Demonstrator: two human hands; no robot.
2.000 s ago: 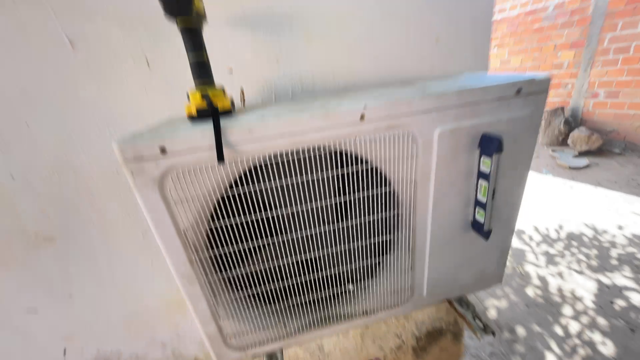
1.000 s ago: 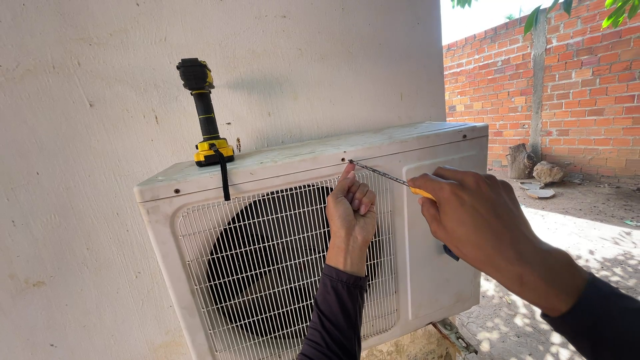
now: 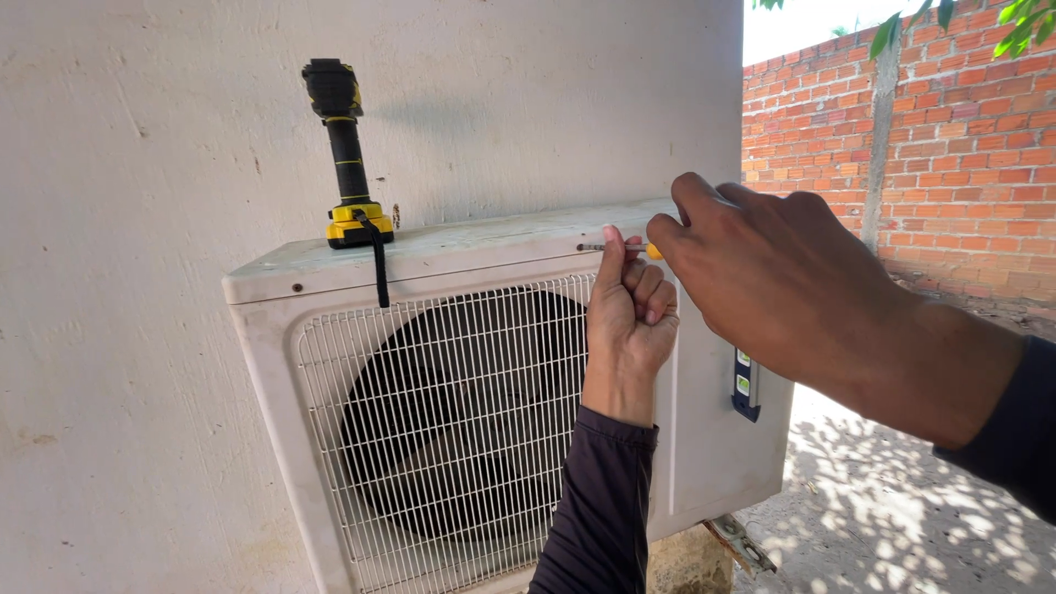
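A screwdriver with a yellow handle points left, its tip at a screw hole in the top front edge of the white air conditioner outdoor unit. My right hand is closed around the handle, hiding most of it. With thumb and fingers my left hand pinches the shaft close to the tip, in front of the fan grille. A black and yellow cordless power tool stands on its battery on the unit's top, its black strap hanging over the front edge.
A small blue spirit level is on the unit's right front panel, partly behind my right hand. A plastered wall rises behind the unit. A metal bracket juts out below, and a brick wall stands at the right.
Both hands, absent two seconds ago, are at the unit's top edge. Since one second ago my right hand has come closer to my left, and the spirit level shows more. The view has steadied.
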